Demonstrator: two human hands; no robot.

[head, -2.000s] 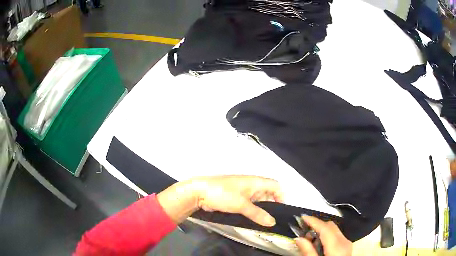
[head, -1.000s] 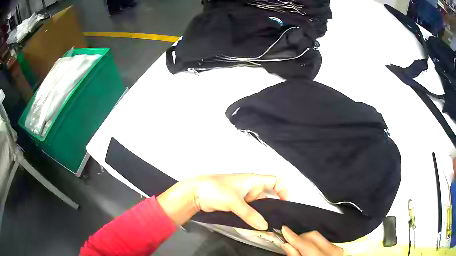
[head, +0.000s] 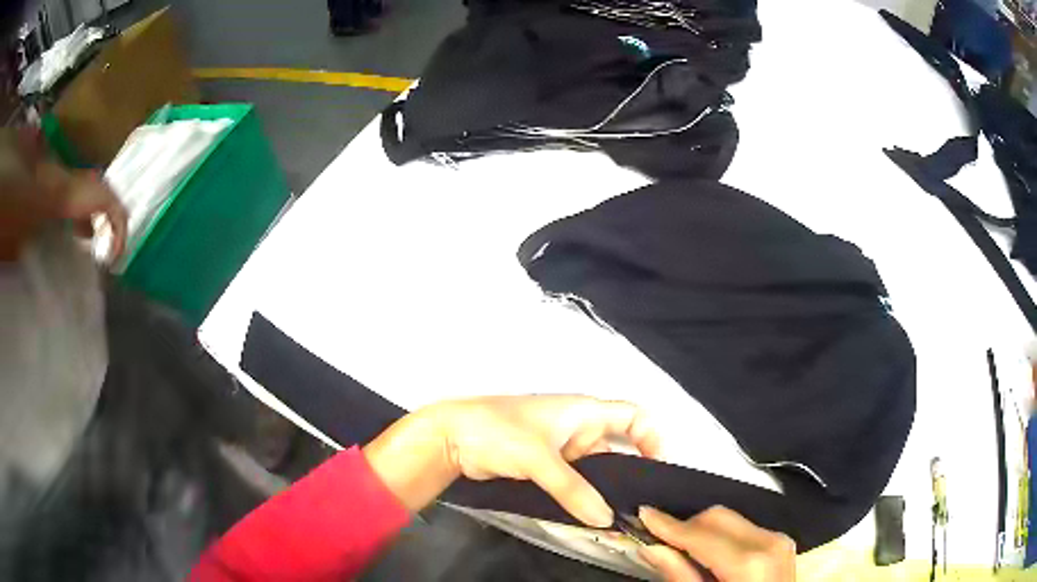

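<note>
A black bag body lies on the white table with its silvery zip edge facing lower left. Its flat black strap runs along the near table edge. My left hand holds the strap, thumb on top and fingers on the far side. My right hand holds small dark snips, mostly hidden by the fingers, with the tip against the strap beside my left thumb. The right hand is partly cut off by the lower edge.
Stacked black bags stand at the back. A dark block, a thin black stick and loose black straps lie at right. A person's hand is beside the green bin at left.
A person has come in at left, covering part of the green bin. The snips, whose silvery blades showed open two seconds ago, have moved left to my left thumb and their blades are mostly hidden.
</note>
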